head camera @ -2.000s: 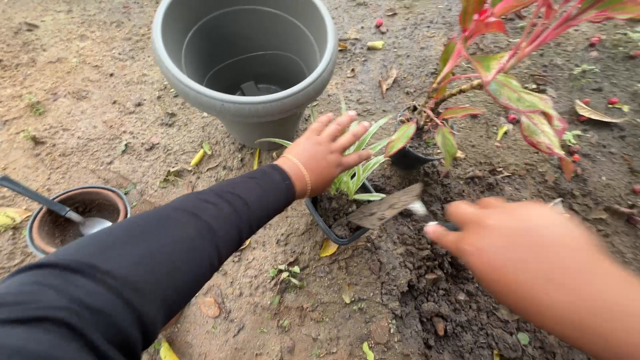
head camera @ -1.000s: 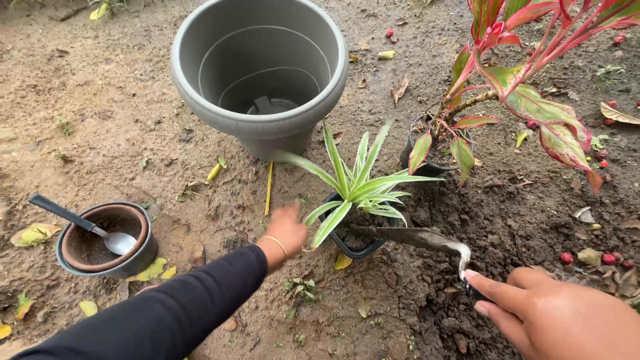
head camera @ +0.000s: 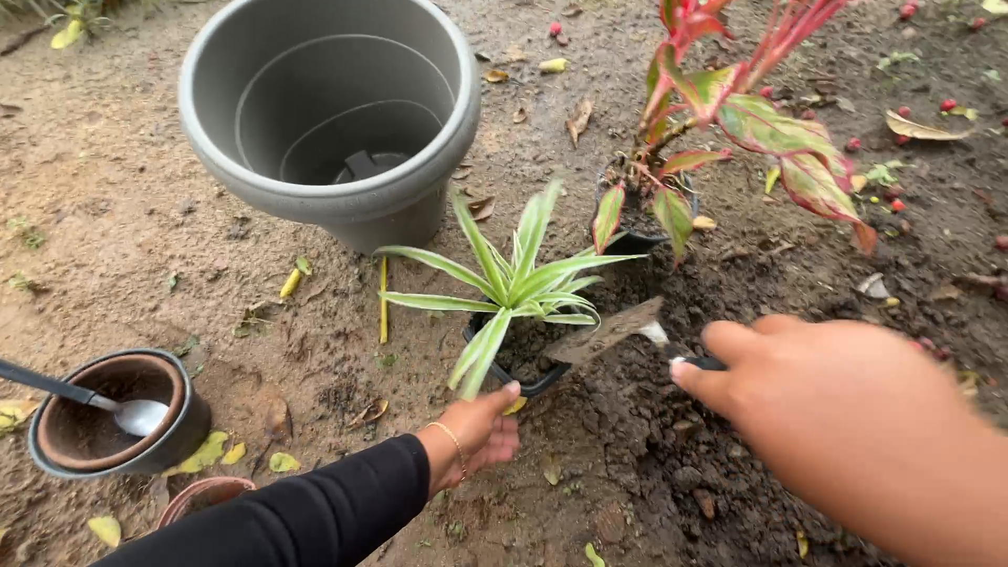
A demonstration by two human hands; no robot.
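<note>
A variegated spider plant [head camera: 512, 295] grows in a small black square pot [head camera: 543, 383] on the ground. My left hand [head camera: 476, 433] is at the pot's near side, thumb up by the rim and the other fingers loosely spread below; whether it touches the pot is unclear. My right hand [head camera: 819, 417] grips the dark handle of a hand trowel [head camera: 602, 335]. The trowel's soil-covered blade lies over the pot's right rim, its tip at the potting soil beside the leaves. Most of the handle is hidden in my right hand.
A large empty grey plastic planter [head camera: 331, 197] stands behind. A red-leaved potted plant [head camera: 638, 228] stands at the back right. At the left, a spoon [head camera: 140, 417] rests in a terracotta pot [head camera: 55, 441] nested in a dark one; another reddish pot [head camera: 206, 492] is near my sleeve.
My left hand was over the leaves two seconds ago, then at the pot's left, and is now at its near side. The trowel has stayed in my right hand at the pot.
</note>
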